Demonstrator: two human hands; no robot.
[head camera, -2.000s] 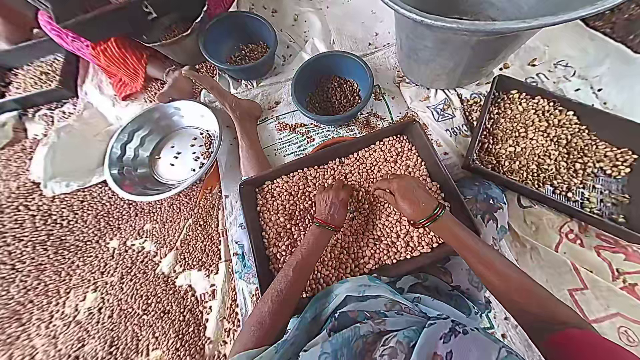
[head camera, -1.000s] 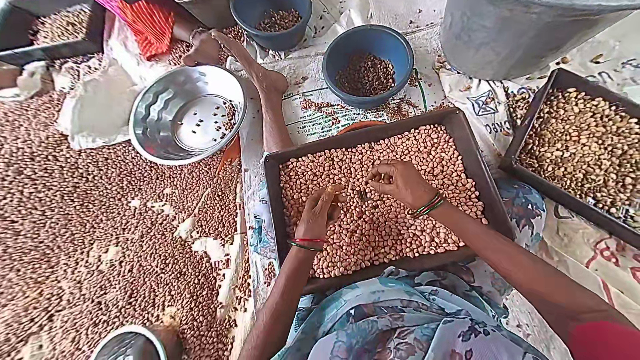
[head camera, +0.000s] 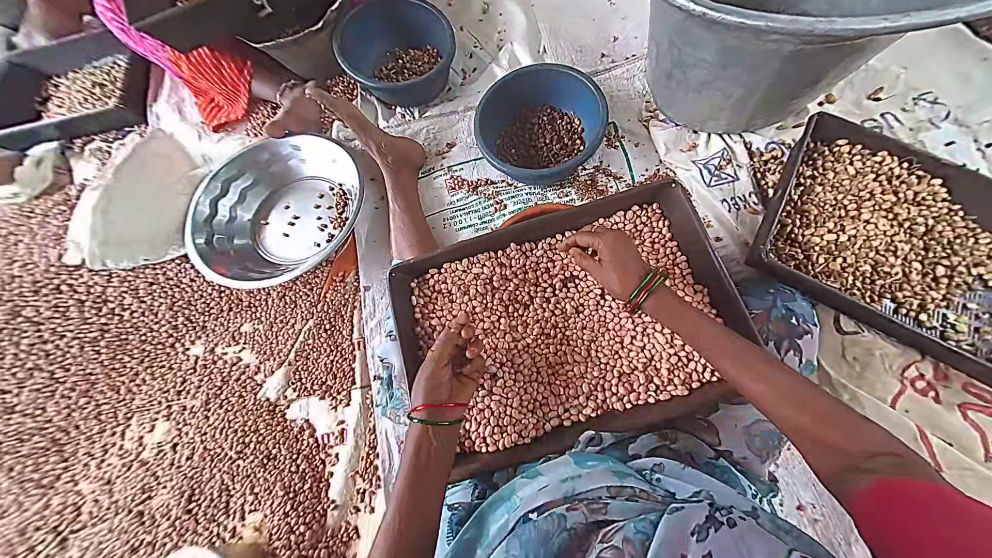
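Note:
A dark rectangular tray (head camera: 535, 448) rests at my lap, filled with pinkish shelled nuts or seeds (head camera: 573, 341) that look like peanuts. My left hand (head camera: 453, 360) is held over the tray's left part, palm turned inward and fingers curled; whether something small is between them cannot be told. Over the upper right part of the nuts is my right hand (head camera: 608, 260), thumb and forefinger close together, with any small piece in them hidden. Bangles circle both wrists. Beyond the tray's far edge stands a blue bowl (head camera: 496, 147) with dark reddish bits.
A steel basin (head camera: 209, 225) with a few dark pieces stands left, beside my outstretched bare leg or another person's. Nuts cover the floor at left. Another blue bowl (head camera: 345, 46), a large grey tub (head camera: 721, 77) and a tray of paler pods or nuts (head camera: 876, 225) stand around. Another person's foot (head camera: 297, 115) shows upper left.
My hands, close together over the middle of the tray two seconds ago, are now farther apart: the left at the tray's left side, the right toward its far right.

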